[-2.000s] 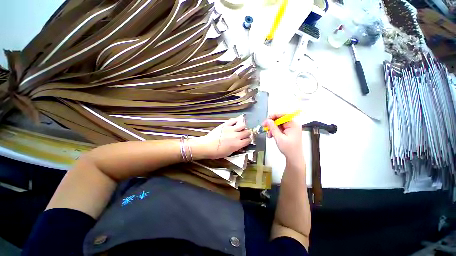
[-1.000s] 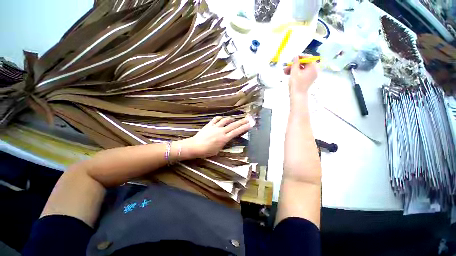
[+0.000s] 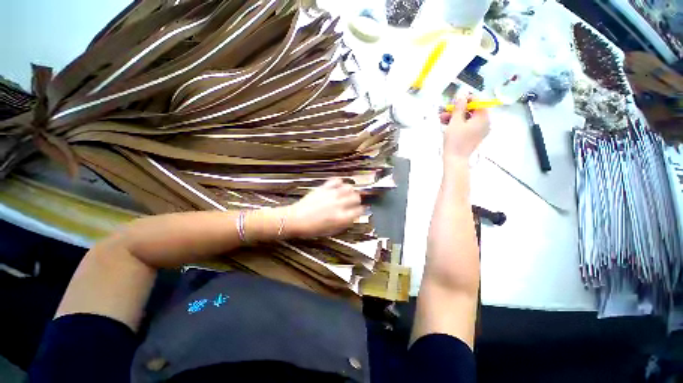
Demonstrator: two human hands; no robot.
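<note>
A big fanned bundle of brown straps (image 3: 255, 146) with pale edges spreads from a tie at the far left to whitish ends at the right. My left hand (image 3: 329, 209) lies on the lower straps near their ends, fingers curled at the straps; the fingertips are partly hidden. My right hand (image 3: 466, 127) is raised over the table right of the straps, shut on a yellow-handled brush (image 3: 479, 105). Its tip is blurred. A second yellow-handled brush (image 3: 429, 66) stands by a white pot. The dark grey board (image 3: 398, 194) shows under the strap ends.
A hammer head (image 3: 490, 216) shows beside my right forearm, which hides much of its handle. A black-handled tool (image 3: 539, 146) lies further right. Grey-white strips (image 3: 625, 209) are stacked at the far right. A tape roll (image 3: 364, 28), dark blue spool (image 3: 386, 62) and clear bags (image 3: 543, 78) are at the back.
My right hand has moved with the brush from the strap ends up and away to the back of the table. My left hand has drawn back slightly and its fingers have curled.
</note>
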